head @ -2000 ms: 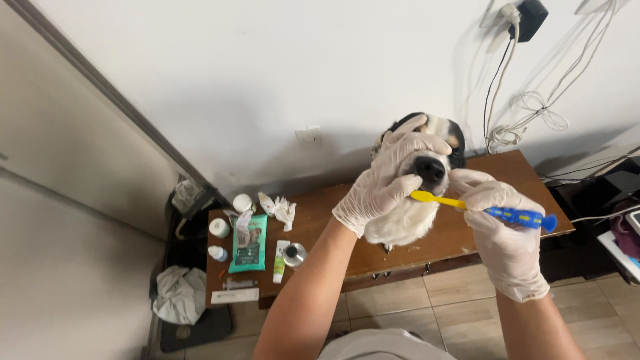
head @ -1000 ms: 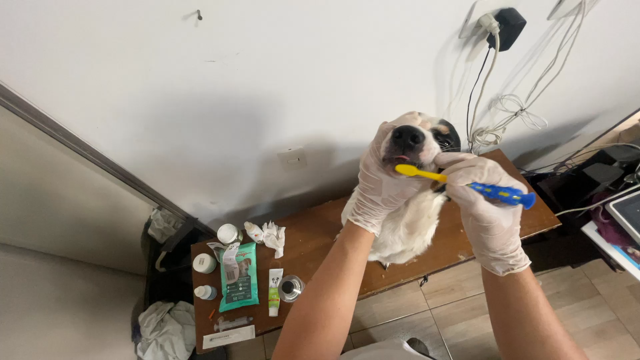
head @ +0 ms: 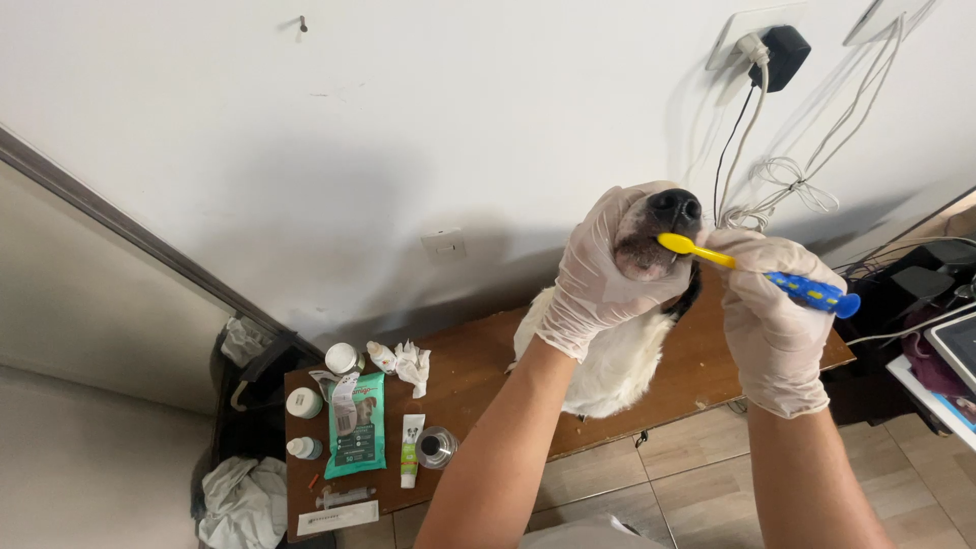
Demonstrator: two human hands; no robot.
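A black and white dog [head: 610, 370] is on the brown wooden table [head: 473, 358], its muzzle tipped upward. My left hand [head: 602, 267], in a whitish disposable glove, wraps around the dog's head and lower jaw. Gloved the same way, my right hand [head: 778, 313] grips a toothbrush [head: 812, 291] by its blue handle with yellow marks. The yellow brush head rests at the side of the dog's mouth, just below the black nose; its bristles are hidden. The dog's eyes are covered by my left hand.
At the table's left end lie a green wipes packet [head: 357, 427], a tube [head: 410, 450], a clear bottle [head: 438, 447], white jars [head: 304, 402], a syringe [head: 345, 498] and crumpled tissue [head: 412, 366]. Cables [head: 793, 183] hang from wall sockets behind. A tablet-like device [head: 957, 343] is at right.
The dog's muzzle has tipped further up and turned. My left hand has shifted from over the snout to around the head and jaw. The toothbrush stays at the mouth. The view has moved closer.
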